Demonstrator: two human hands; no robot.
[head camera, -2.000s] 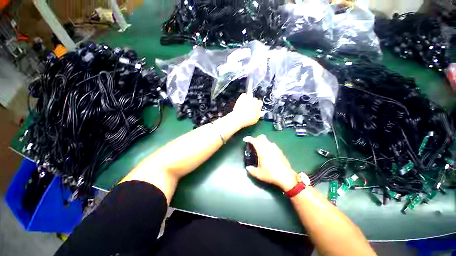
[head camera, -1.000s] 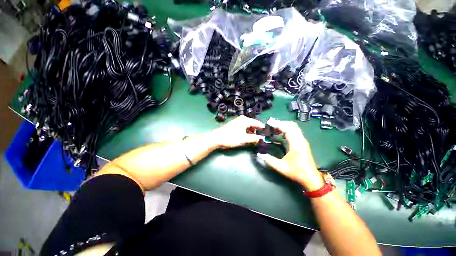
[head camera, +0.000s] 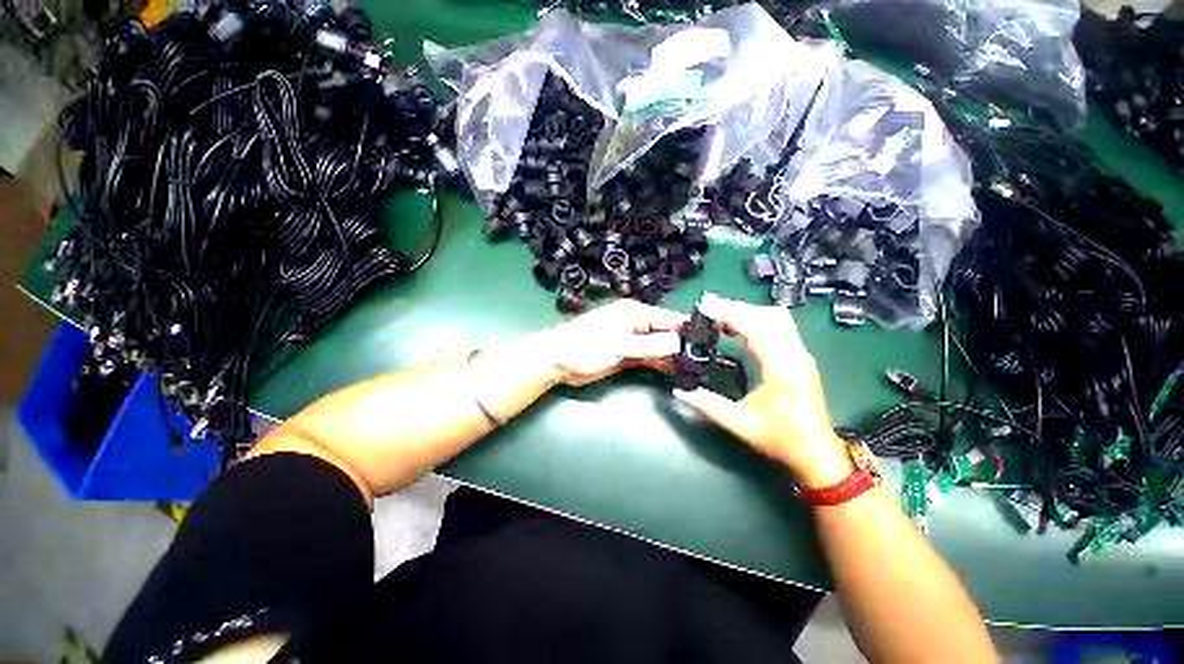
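Note:
My left hand (head camera: 621, 340) and my right hand (head camera: 769, 387) meet above the green workbench in front of me. Between their fingertips they hold small black parts (head camera: 697, 350), fitted or pressed against each other; which part sits in which is too small to tell. A dark loop shows beside the right palm. A loose heap of black ring-like shells (head camera: 616, 260) spills from the left clear bag (head camera: 499, 117). Shinier, more angular dark parts (head camera: 847, 257) lie in the right clear bag (head camera: 909, 143).
A large pile of black cables (head camera: 260, 182) lies at the left, above a blue bin (head camera: 143, 448) on the floor. At the right lie black cables (head camera: 1078, 298) with green circuit boards (head camera: 917, 490). The bench's green top (head camera: 571, 480) curves along its front edge.
My left hand has come from the left bag's shells to meet my right hand, which holds the black part. Since a second ago the hands have barely moved; the fingers press the parts closer.

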